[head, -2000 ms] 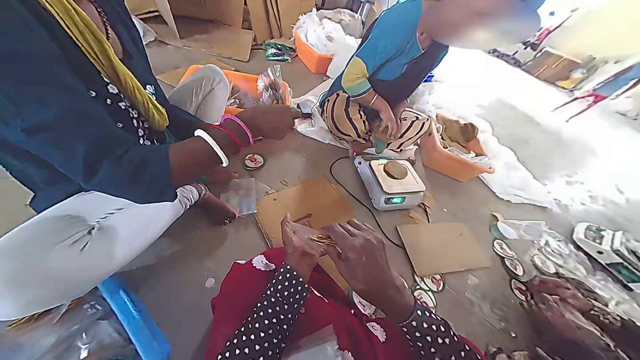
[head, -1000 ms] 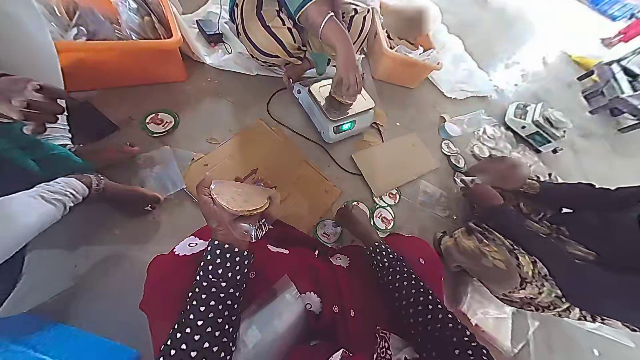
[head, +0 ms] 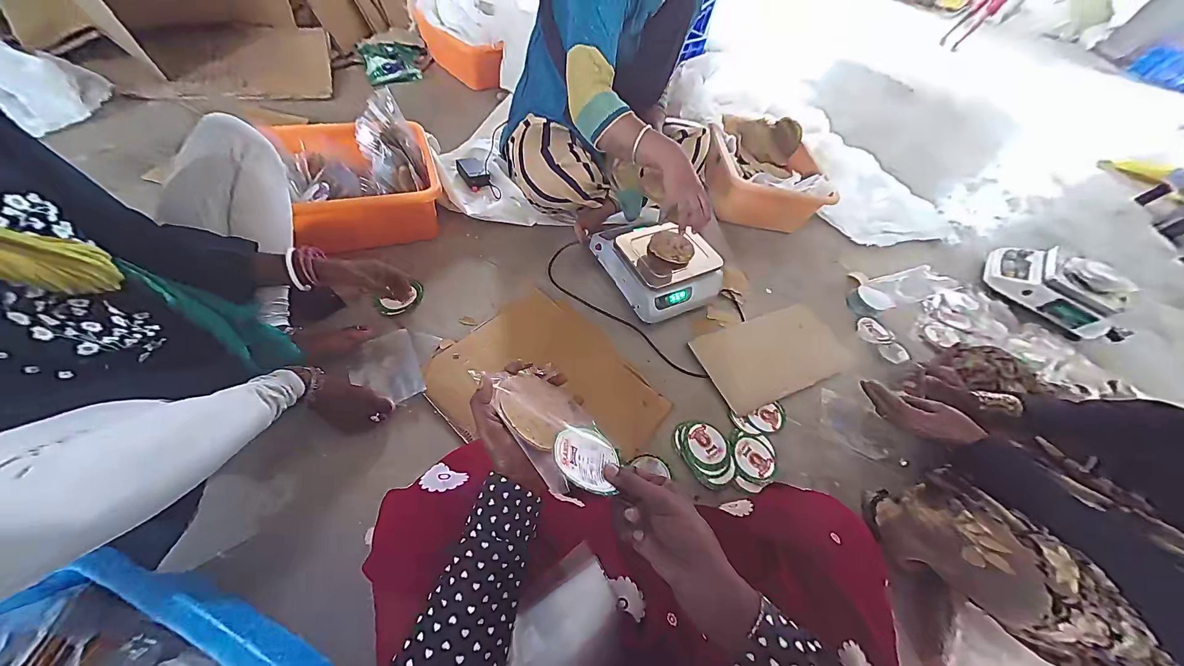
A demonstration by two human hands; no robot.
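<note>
My left hand (head: 504, 430) holds a clear plastic bag with flat round tan discs (head: 535, 409) in it, above the edge of a brown cardboard sheet (head: 573, 347). Between the fingertips of my right hand (head: 661, 518) is a round printed label (head: 586, 459) with a green rim, against the bag's lower end. On the floor just beyond, several like labels (head: 708, 446) lie in overlapping piles. Empty clear bags (head: 569, 615) rest on my red-clad lap.
Across from me a person's hand reaches over a digital scale (head: 657, 273) bearing a round stack. Co-workers sit left and right. Around stand orange tubs (head: 365, 222), a blue container (head: 176, 610), a second scale (head: 1054, 291) and a smaller cardboard piece (head: 772, 356).
One second ago my left hand held the tan discs and my right hand was at the floor labels; now a label is in my right hand, at the bag. The view has shifted.
</note>
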